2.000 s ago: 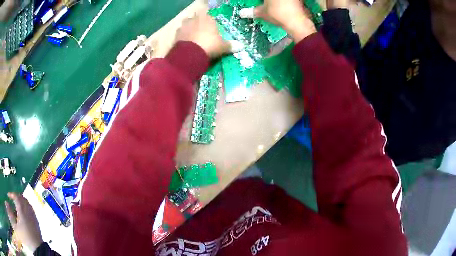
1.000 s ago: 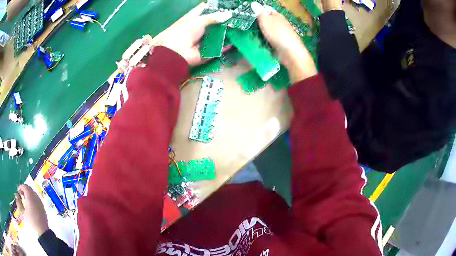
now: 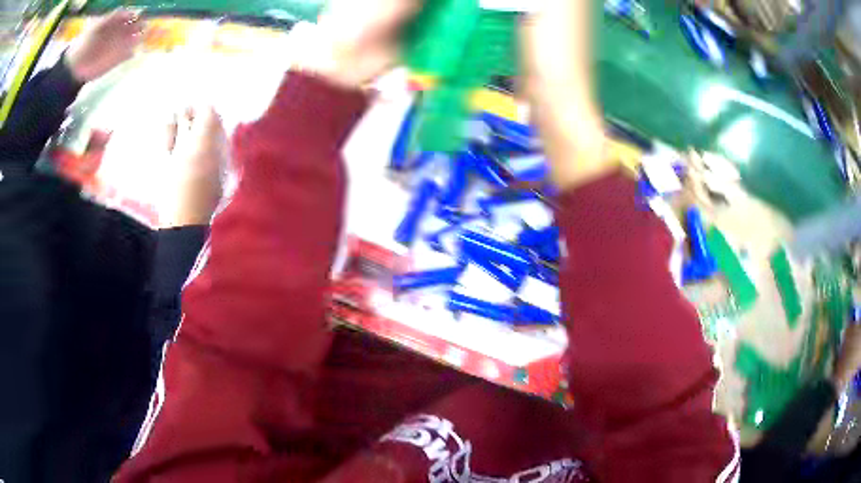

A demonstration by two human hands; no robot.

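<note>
The picture is strongly blurred. My left hand [image 3: 363, 38] is at the top edge, partly cut off, and holds green circuit board panels [image 3: 444, 80] that hang over the battery pile. My right hand [image 3: 566, 104] reaches up right of the panels, and its fingers are cut off by the top edge, so what they hold is hidden. Below the hands, a pile of blue battery cells [image 3: 486, 250] lies between my forearms on white and red printed sheets [image 3: 453, 349].
Another person's hands [image 3: 194, 165] and dark sleeves are at the left. A green belt [image 3: 651, 85] curves along the top and right. Loose green panels [image 3: 732, 264] lie on brown board at the right, with another dark sleeve [image 3: 798, 424] at the lower right.
The view has swung left, from the green boards to the battery pile. My hands have moved with it, carrying green panels away from the board stack.
</note>
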